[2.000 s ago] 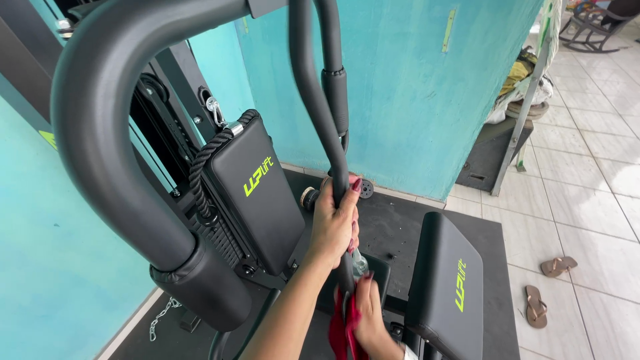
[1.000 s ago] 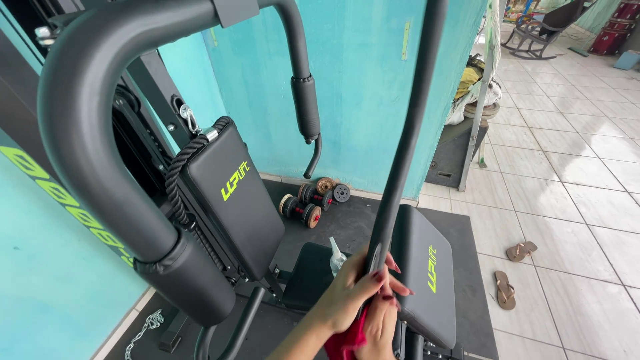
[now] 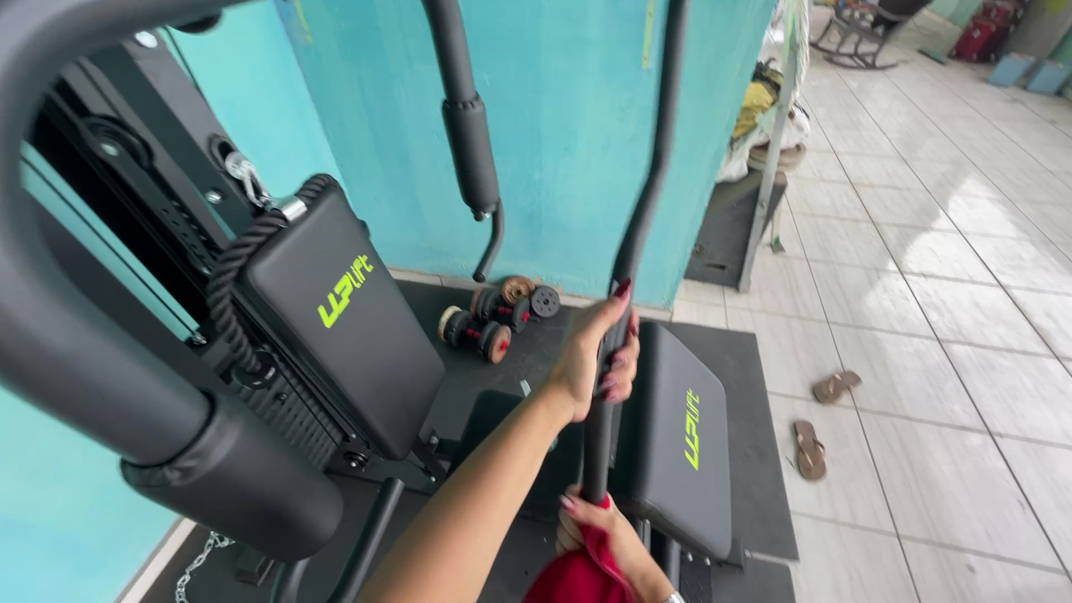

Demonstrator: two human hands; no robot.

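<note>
A long black bent metal bar (image 3: 655,167) stands nearly upright in front of me, its top end outside the view. My left hand (image 3: 599,352) grips it around the middle, beside the padded black rest with green lettering (image 3: 691,452). Lower down, my right hand (image 3: 607,536) is closed around the bar's lower part with a red cloth (image 3: 582,578) between palm and bar; the cloth hangs below the fingers. The home gym's black backrest (image 3: 343,318) stands to the left, and its seat (image 3: 494,435) is partly hidden behind my left forearm.
Padded press arms (image 3: 234,477) fill the near left, and another handle (image 3: 471,155) hangs before the turquoise wall. Dumbbells (image 3: 475,333) lie on the black mat by the wall. A metal chain (image 3: 201,565) is at lower left. Brown flip-flops (image 3: 810,450) rest on the tiles at right.
The clear bottle seen near the hands earlier is no longer visible. From close together a second ago, my hands are now apart on the bar, the left above the right with the red cloth.
</note>
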